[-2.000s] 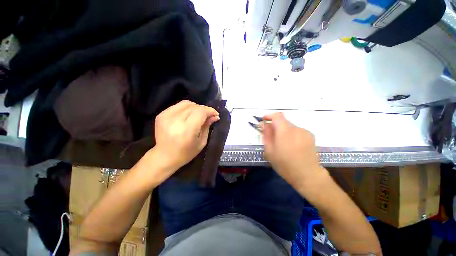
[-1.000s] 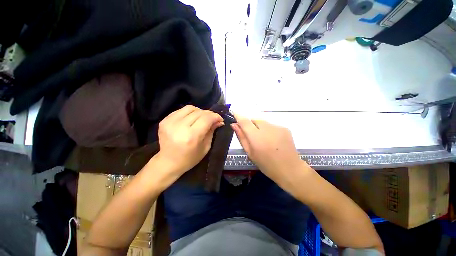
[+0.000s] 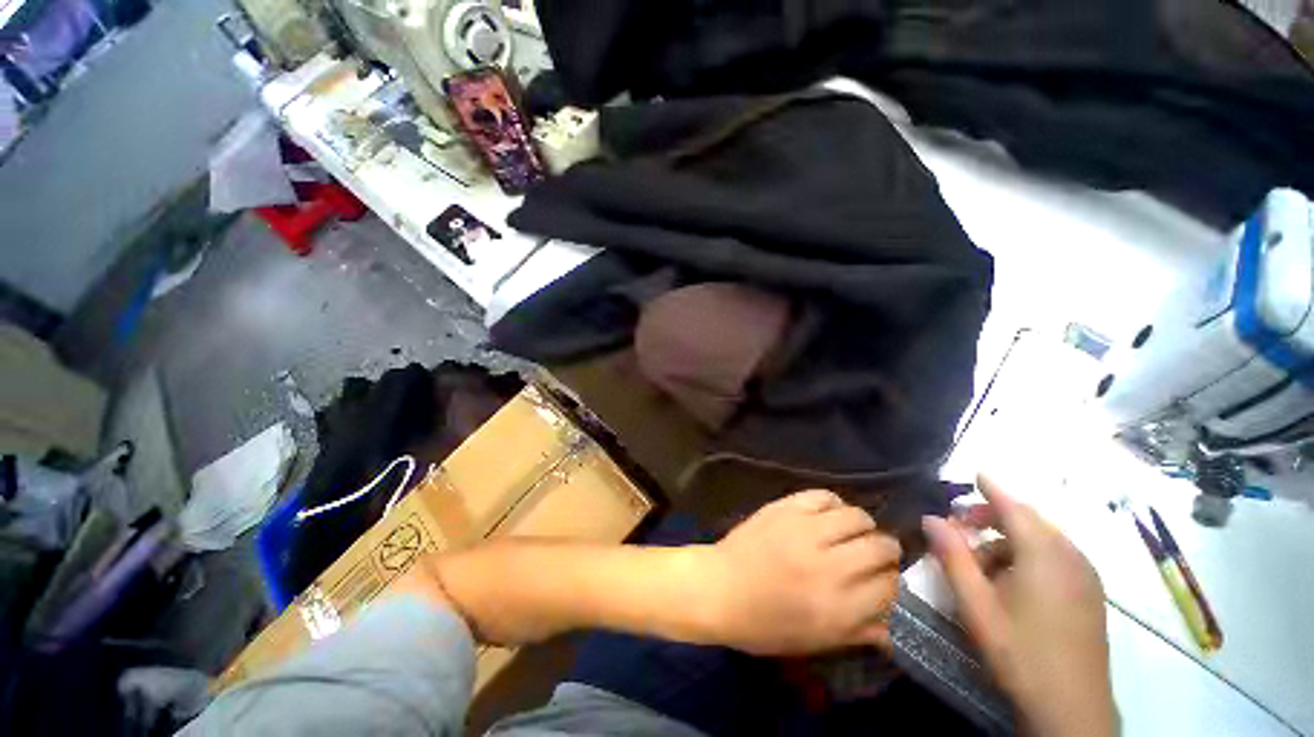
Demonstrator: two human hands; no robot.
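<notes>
The bunched black garment (image 3: 865,216) lies on the white table left of the machine head. A rounded maroon-brown patch (image 3: 713,338) shows on it, with brown cloth (image 3: 620,396) hanging at the table edge. My left hand (image 3: 814,576) is closed on the garment's dark edge at the table front; its fingertips hide the grip. My right hand (image 3: 1030,590) is beside it, thumb and fingers bent at the cloth's end; whether they pinch it is unclear. Snips (image 3: 1164,540) with a slim yellow-green and orange piece lie on the table right of my right hand.
The white machine head (image 3: 1239,338) stands at the right. A lit smartphone (image 3: 494,130) stands at the table's far left end, near a small black-and-white card (image 3: 461,232). A cardboard box (image 3: 476,504) is below, under my left forearm. More black cloth (image 3: 1052,94) lies behind.
The view has swung left and tilted, bringing the phone and floor into sight. The dark-tipped tool seen in my right hand earlier is out of it, and snips now show on the table.
</notes>
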